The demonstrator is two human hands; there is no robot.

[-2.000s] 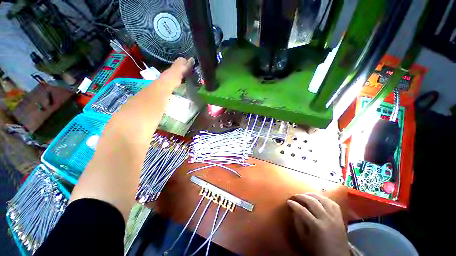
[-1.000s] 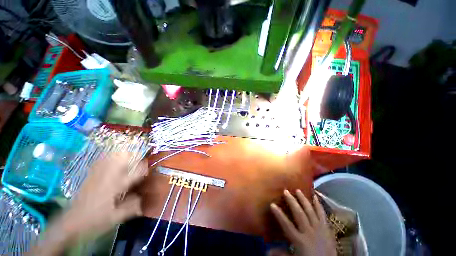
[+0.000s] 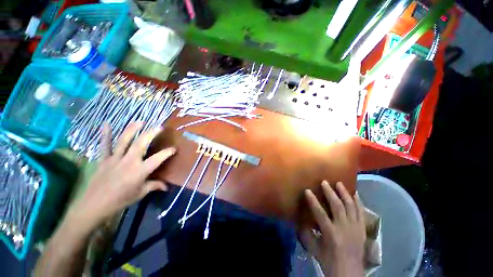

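Observation:
A narrow grey metal bar (image 3: 250, 158) lies on the reddish-brown board (image 3: 270, 186). Several brass-coloured end fittings (image 3: 219, 155) sit in a row along it, with thin pale cables (image 3: 190, 193) hanging over the board's front edge. My left hand (image 3: 120, 176) is spread palm down, fingers apart, at the board's left edge, over the near side of the larger cable pile (image 3: 100, 120); it holds nothing visible. My right hand (image 3: 339, 222) rests at the board's right front edge, fingers slightly apart, with nothing visible in it. Neither hand touches the bar.
A whitish cable pile (image 3: 219, 94) lies behind the bar, before the perforated plate (image 3: 311, 103) and green press (image 3: 259, 35). Turquoise baskets (image 3: 57, 147) stand left. A red-orange box (image 3: 389, 151), black lamp (image 3: 413, 84) and pale bucket (image 3: 402, 216) are at right.
My left arm has come back from beside the press to the cable pile, its fingers now spread. My right hand stays near the board's right edge. The view has shifted; the bar still lies on the board.

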